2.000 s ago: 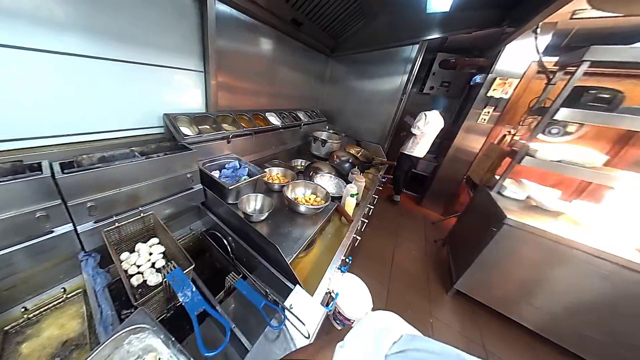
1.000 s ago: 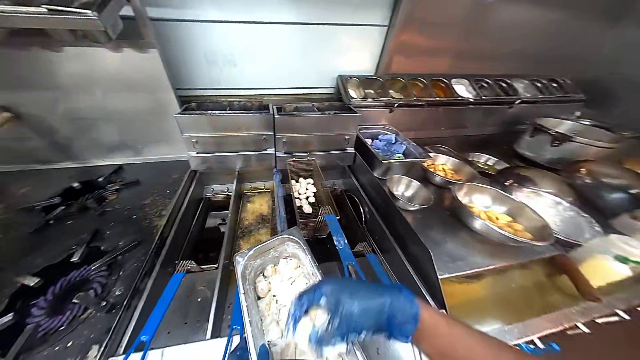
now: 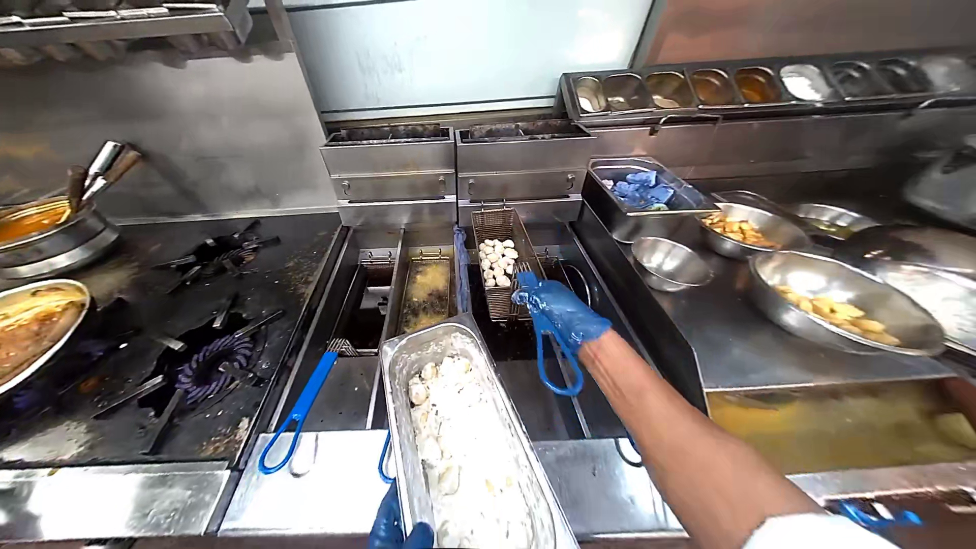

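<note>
My left hand (image 3: 400,522), in a blue glove, grips the near left edge of a deep metal pan (image 3: 396,404) holding white flour-coated pieces. The pan tilts over the front of the fryer. My right hand (image 3: 560,309), gloved in blue, reaches over the near right corner of a wire fryer basket (image 3: 499,223), by its blue handle (image 3: 550,366). Its fingers are bunched; whether they hold a piece cannot be told. Several white coated pieces (image 3: 498,263) lie in the basket. Left of it, pale bits and foam show in an oil vat (image 3: 427,293).
At left are a burner (image 3: 213,370), a pot of orange sauce (image 3: 46,255) and a white oval dish (image 3: 15,328). A blue-handled basket (image 3: 309,389) rests front left. To the right stand a steel pan with blue items (image 3: 621,221), metal bowls (image 3: 846,305) and seasoning containers (image 3: 713,88).
My right hand has moved from over the pan of coated pieces to the fryer basket. The view has swung left since the earliest frame.
</note>
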